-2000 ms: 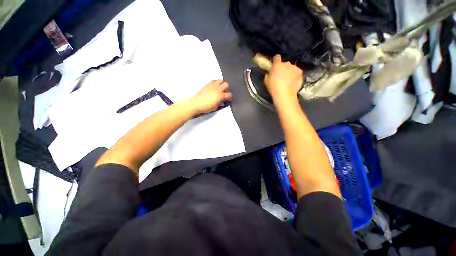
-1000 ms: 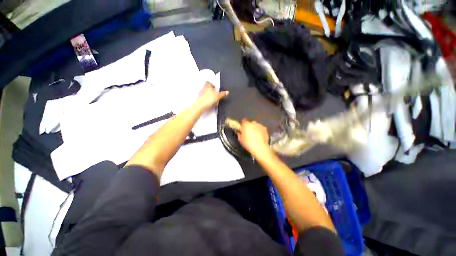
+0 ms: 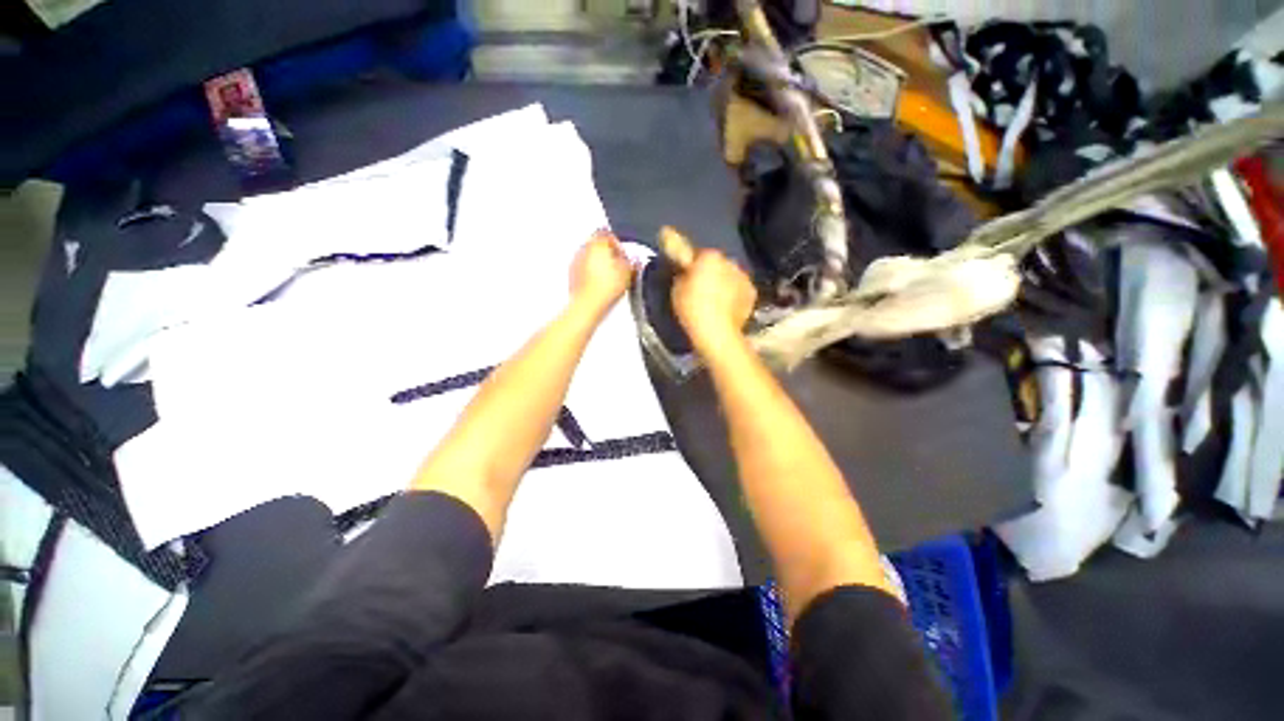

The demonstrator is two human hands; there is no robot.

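Note:
White garment panels (image 3: 324, 380) lie overlapping on the dark grey padded table, with dark seam strips across them. My left hand (image 3: 603, 273) is closed at the right edge of the upper panel, fingers pinching that edge. My right hand (image 3: 713, 299) grips the light handle of the steam iron (image 3: 656, 313). The iron's curved metal edge lies right beside my left hand, at the panel's edge. The panel's edge near the iron is partly hidden by the iron and my hands.
A cloth-wrapped hose (image 3: 929, 289) runs from the iron to the upper right. A black cloth bundle (image 3: 901, 211) lies behind it. A blue basket (image 3: 965, 620) is below the table edge. Black-and-white cut pieces (image 3: 1155, 380) hang at the right. A phone (image 3: 242, 120) lies at the far left.
Against the panels, my right hand has moved the iron away from me along their right edge, up beside my left hand. My left hand has closed at the edge; its finger was pointing before.

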